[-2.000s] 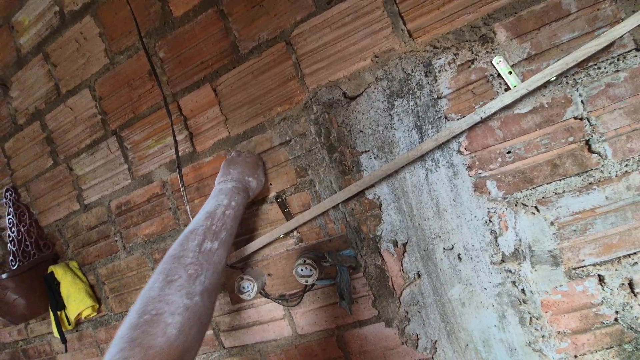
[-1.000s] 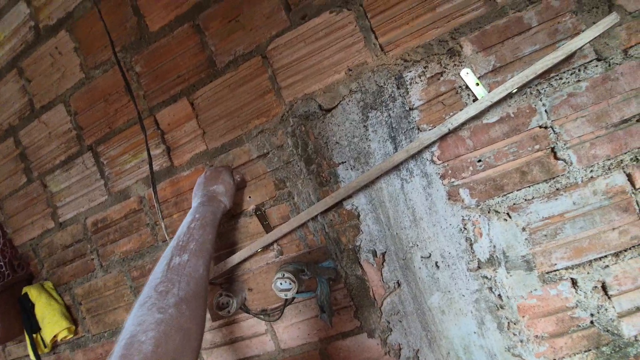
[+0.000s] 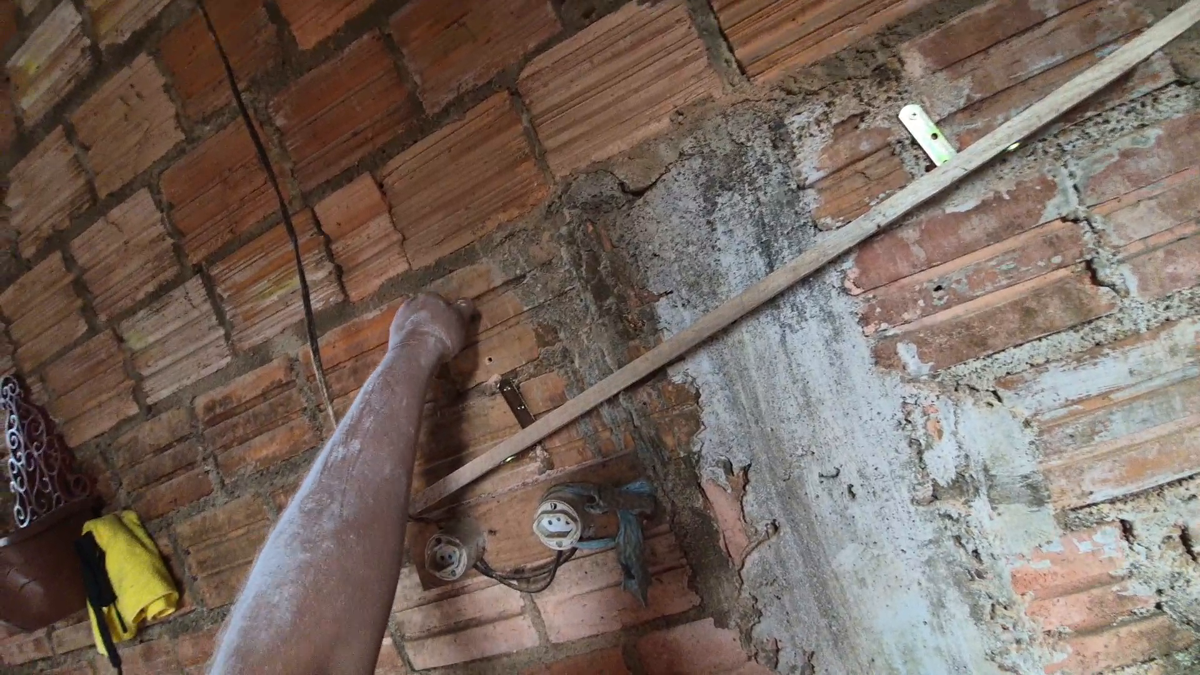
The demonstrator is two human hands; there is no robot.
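My left hand (image 3: 431,323), dusted with pale powder, is raised against the brick wall (image 3: 459,197). Its fingers are curled and partly hidden, so whether it holds anything cannot be told. Below and right of it a dark metal bracket (image 3: 515,403) stands on the wall above a long wooden strip (image 3: 741,305). That strip slants up to the right, past a shiny metal bracket (image 3: 926,134) near its upper end. The strip's lower end is beside my forearm. My right hand is out of view.
Two round electrical sockets (image 3: 558,522) with wires and blue material sit below the strip. A dark cable (image 3: 272,178) hangs left of my hand. At lower left are a brown pot (image 3: 42,572) and a yellow cloth (image 3: 141,577). Grey mortar (image 3: 797,422) covers part of the wall.
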